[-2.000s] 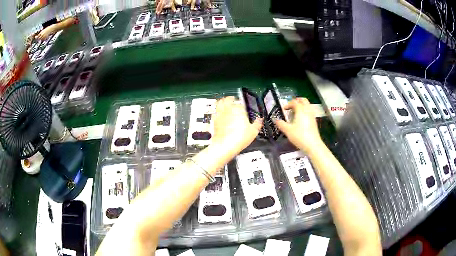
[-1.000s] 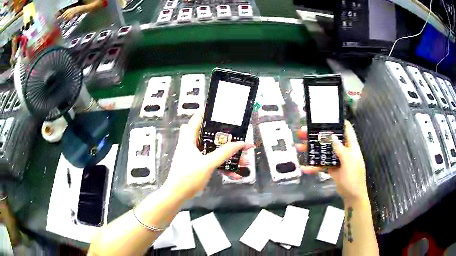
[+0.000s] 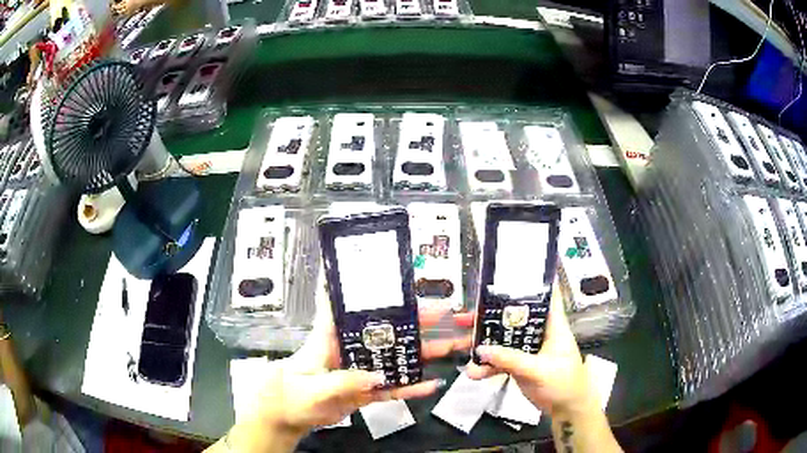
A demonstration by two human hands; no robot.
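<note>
My left hand (image 3: 310, 394) holds a black keypad phone (image 3: 370, 283), its lit white screen and number keys facing me. My right hand (image 3: 549, 372) holds a second keypad phone (image 3: 518, 274), also with a white screen, upright beside the first and apart from it. Both phones are in front of the near edge of a clear blister tray (image 3: 226, 301). The tray's pockets hold white phone pieces (image 3: 352, 150) with dark ovals in two rows. The phones and hands hide part of the near row.
White cards (image 3: 464, 398) lie along the near bench edge. A smartphone (image 3: 168, 327) lies on a white sheet (image 3: 106, 354) at left, with a desk fan (image 3: 99, 128) behind it. A tall tray stack (image 3: 699, 292) stands at right. Other filled trays (image 3: 190, 115) are across the bench.
The phones were face to face two seconds ago, then apart with screens towards me. Since then both hands and phones have come lower and nearer, the right one also leftward, closer to the left.
</note>
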